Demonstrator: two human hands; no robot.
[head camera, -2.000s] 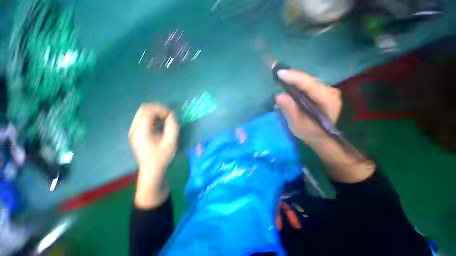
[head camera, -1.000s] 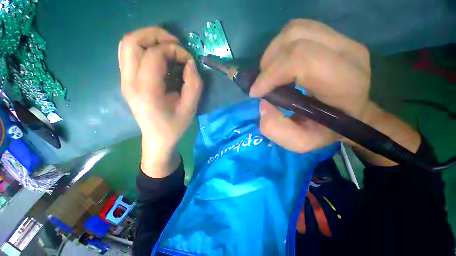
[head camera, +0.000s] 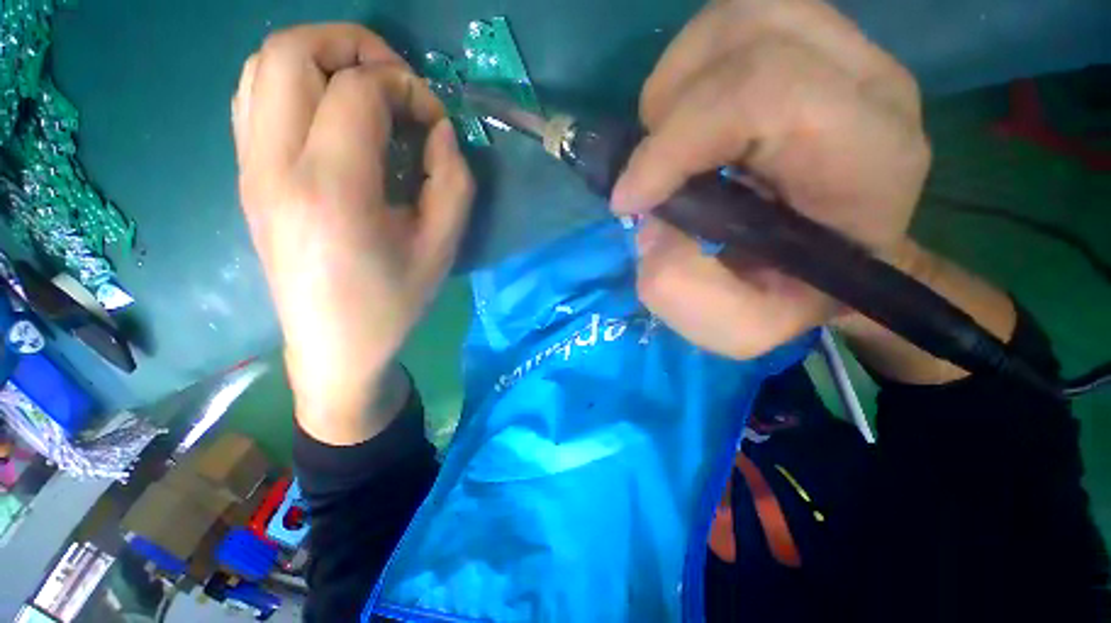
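My right hand (head camera: 780, 183) holds the black soldering iron (head camera: 804, 250) like a pen. Its silver tip points left and reaches the small green PCB panel strip (head camera: 500, 61), which lies on the bench at the top centre. My left hand (head camera: 353, 207) is curled just left of the strip, its fingertips bent together near the iron's tip. Whether these fingertips hold something small cannot be seen. The left part of the strip is partly hidden by the iron's tip and my fingers.
A heap of green PCB panels (head camera: 49, 146) lies at the upper left, with a dark rounded object (head camera: 79, 316) below it. The blue apron (head camera: 560, 450) covers my lap. Cardboard boxes (head camera: 195, 487) stand beyond the bench at lower left. A black cord runs off right.
Since two seconds ago my right hand has brought the iron left to the strip, beside my left fingers. Over the last second both hands, the strip and the heap have shifted slightly left and up in view.
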